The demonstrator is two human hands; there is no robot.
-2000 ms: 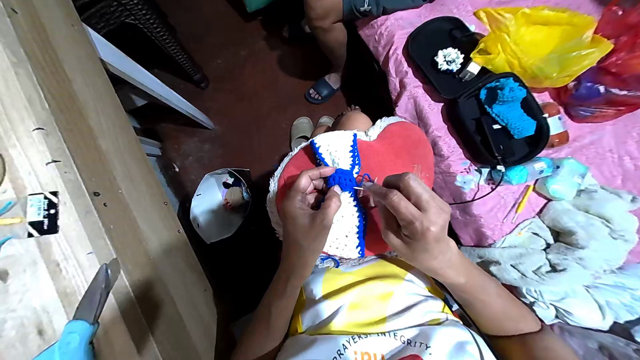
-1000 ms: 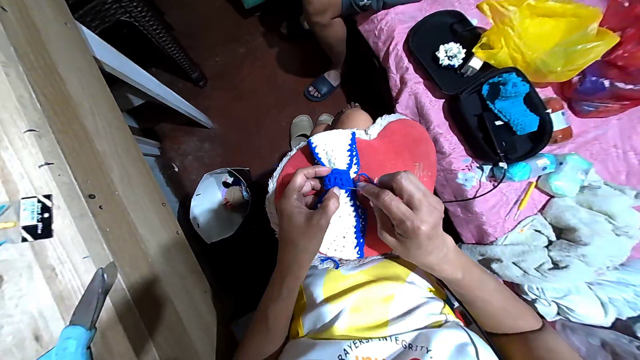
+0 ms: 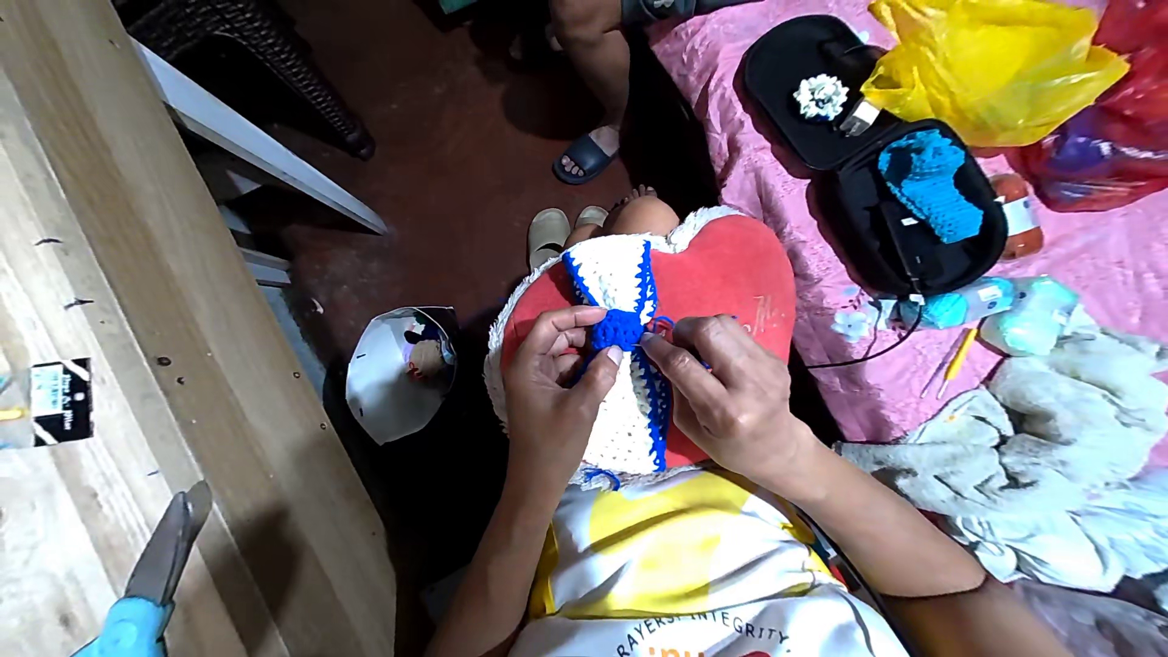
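A white crocheted bow with blue edging (image 3: 616, 415) lies on a red heart-shaped cushion (image 3: 730, 265) on my lap. A blue crocheted band (image 3: 620, 330) wraps its middle. My left hand (image 3: 566, 374) pinches the left side of this band between thumb and fingers. At the band's right edge, my right hand (image 3: 730, 388) has thumb and index finger closed on something small, mostly hidden; it may be a needle or the blue yarn. A loop of blue yarn (image 3: 662, 323) shows just above those fingertips.
Scissors (image 3: 160, 575) and a small package (image 3: 62, 401) lie on the wooden table at left. A white bin (image 3: 365, 388) stands below. On the pink-covered bed are an open black case (image 3: 853, 233), yarn balls (image 3: 1031, 315), a yellow-handled tool (image 3: 960, 354) and plastic bags (image 3: 995, 68). Another person's leg (image 3: 598, 68) is ahead.
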